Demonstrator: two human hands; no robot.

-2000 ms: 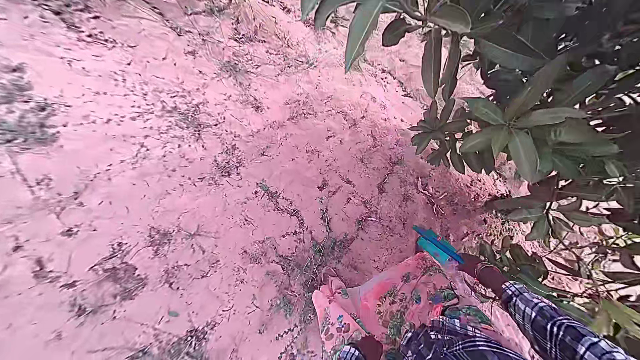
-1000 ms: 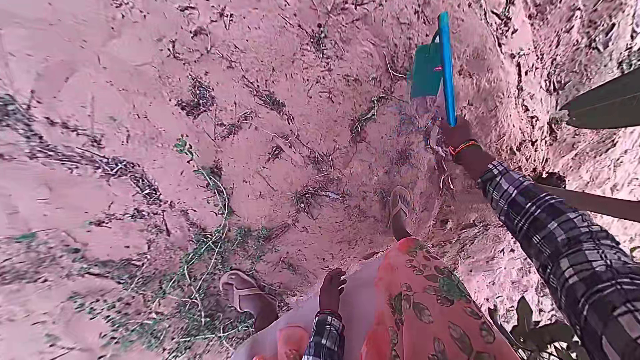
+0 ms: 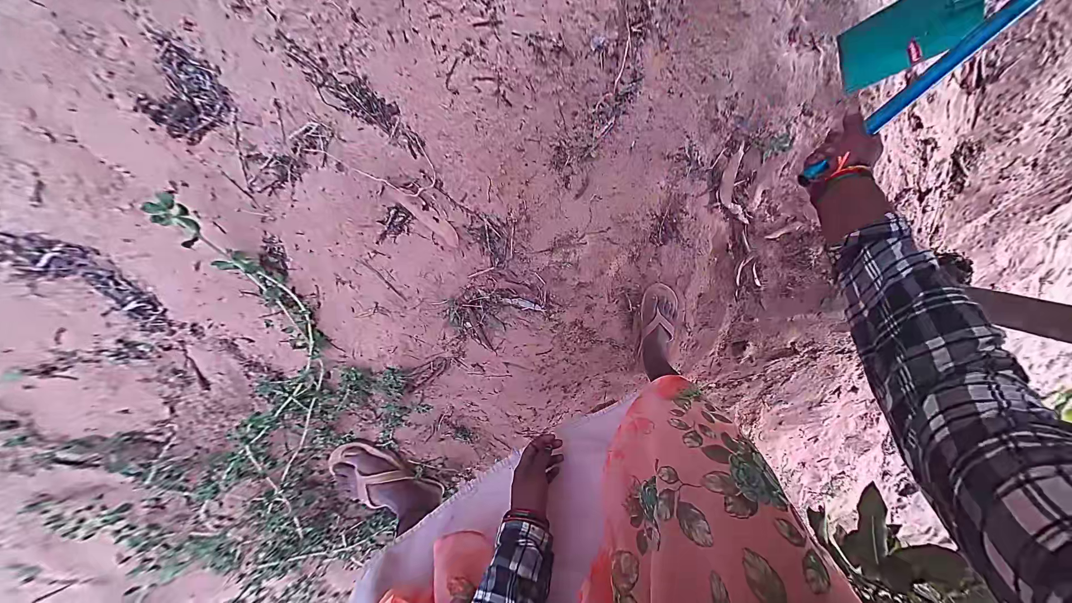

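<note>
My right hand [image 3: 846, 155] is closed around the blue handle of a hoe-like tool [image 3: 950, 67] at the upper right. A flat green blade [image 3: 909, 42] with a small red mark lies beside the blue shaft, partly cut off by the frame's top edge. My left hand [image 3: 536, 469] holds nothing; its fingers are loosely bent, above the pale cloth near my floral skirt [image 3: 703, 494]. Both arms wear plaid sleeves.
Sandy ground carries a green trailing plant [image 3: 310, 394] at the left and dry twigs [image 3: 193, 88]. My sandalled feet [image 3: 657, 322] stand apart. A rough earth bank [image 3: 988, 193] rises at the right, with broad leaves [image 3: 879, 544] at the lower right.
The tool in my right hand has swung from nearly upright to slanting up and right, partly out of the frame. The view has moved away from the leafy branches seen two seconds ago.
</note>
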